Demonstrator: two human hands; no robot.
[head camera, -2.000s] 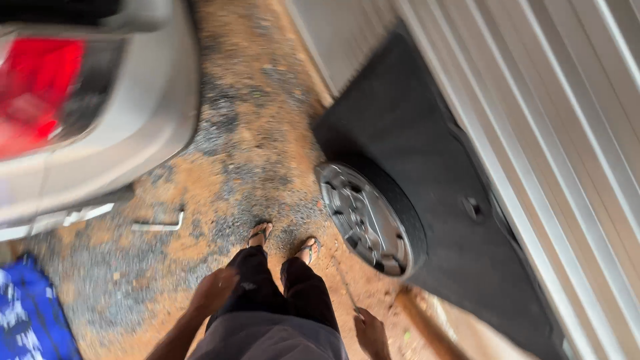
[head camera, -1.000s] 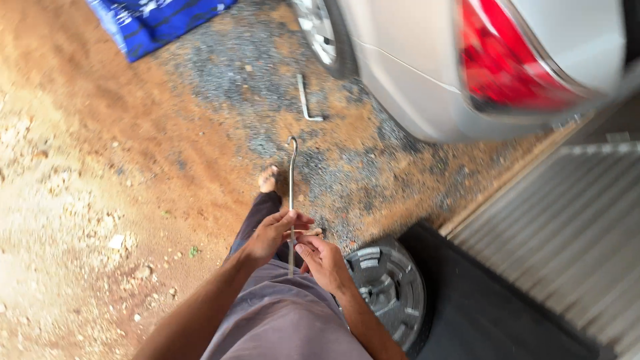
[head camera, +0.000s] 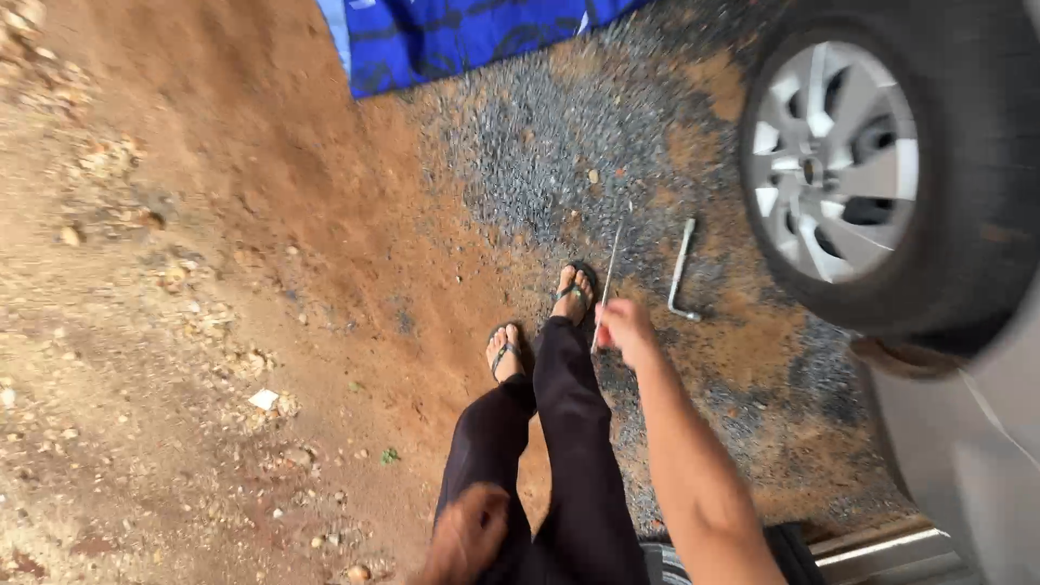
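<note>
My right hand (head camera: 624, 329) is closed around a thin metal rod (head camera: 611, 276), which points forward beside my right foot. On the gravel just right of that rod lies an L-shaped metal wheel wrench (head camera: 679, 272). Low in the view, my left hand (head camera: 479, 524) hangs blurred over my left trouser leg, its fingers curled; I see nothing in it, though the blur hides detail. A car wheel with a silver rim (head camera: 837, 162) stands to the right of the wrench, on a silver car (head camera: 959, 455).
A blue patterned cloth (head camera: 455, 41) lies on the ground at the top. Red-brown soil with loose stones (head camera: 187, 325) spreads on the left. At the bottom right, part of a dark flat panel (head camera: 792, 552) shows beside a pale metal edge (head camera: 881, 546).
One second ago both hands were together on the rod; now they are apart and only my right hand holds it. The view has swung from the car's rear toward its wheel.
</note>
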